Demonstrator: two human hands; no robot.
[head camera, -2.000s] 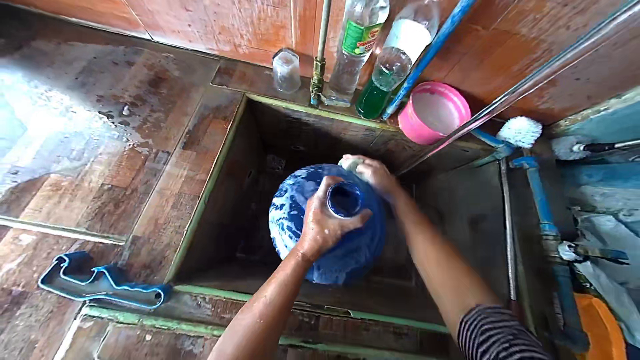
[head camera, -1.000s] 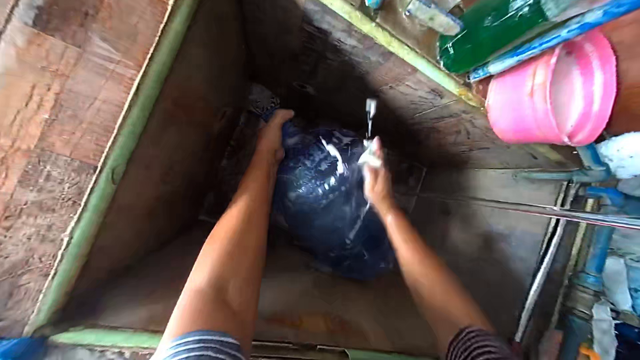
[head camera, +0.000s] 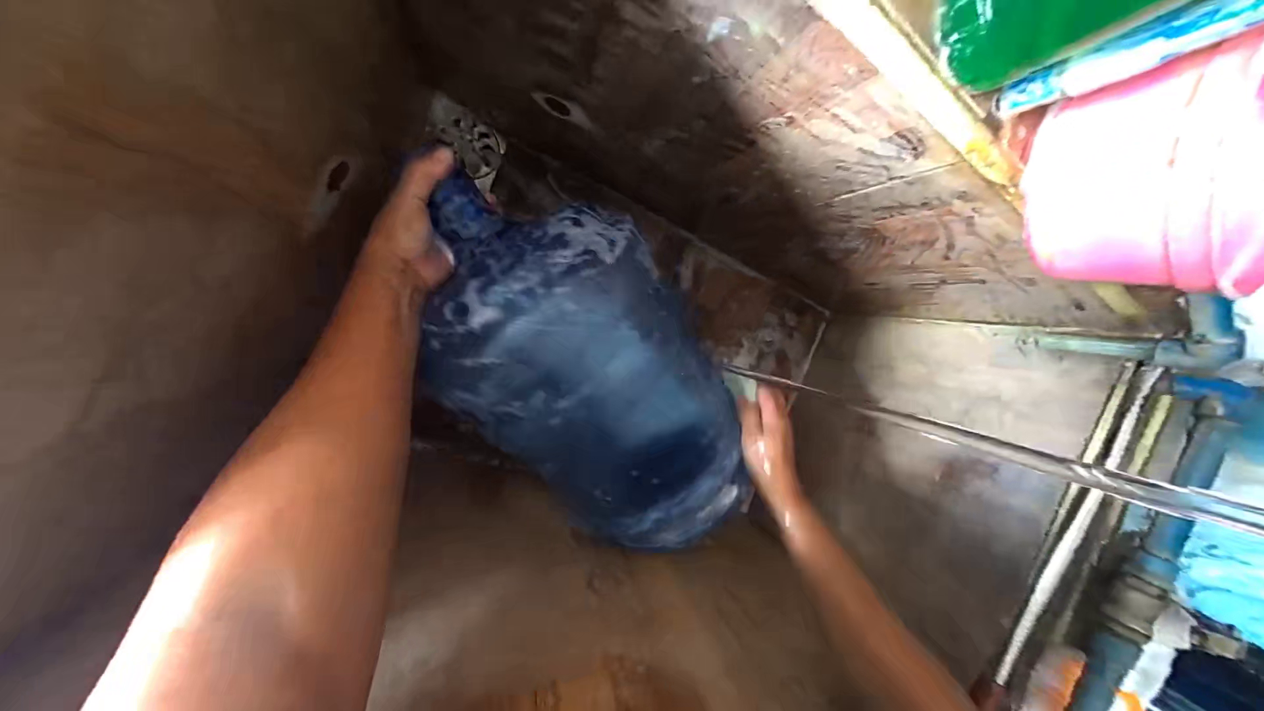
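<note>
A large blue plastic water jug (head camera: 583, 375), streaked with suds, lies on its side low in the tiled basin, its neck toward the upper left. My left hand (head camera: 420, 222) is closed around the neck. At the jug's lower right side is my right hand (head camera: 770, 439), with a pale scrubbing pad (head camera: 741, 383) between its fingers and the jug. Part of the pad is hidden. A thin metal rod (head camera: 948, 430) crosses the view just above the right hand.
A drain cover (head camera: 469, 138) shows beyond the jug's neck. The basin's light rim (head camera: 918, 79) runs along the upper right, with a pink bucket (head camera: 1136, 178) and a green bottle (head camera: 1037, 35) over it. Blue pipes (head camera: 1185, 484) stand at the right.
The jug has gone from upright, mouth up, to lying on its side. My left hand has stayed at the neck, and my right hand has moved down the jug's side. The view has moved closer.
</note>
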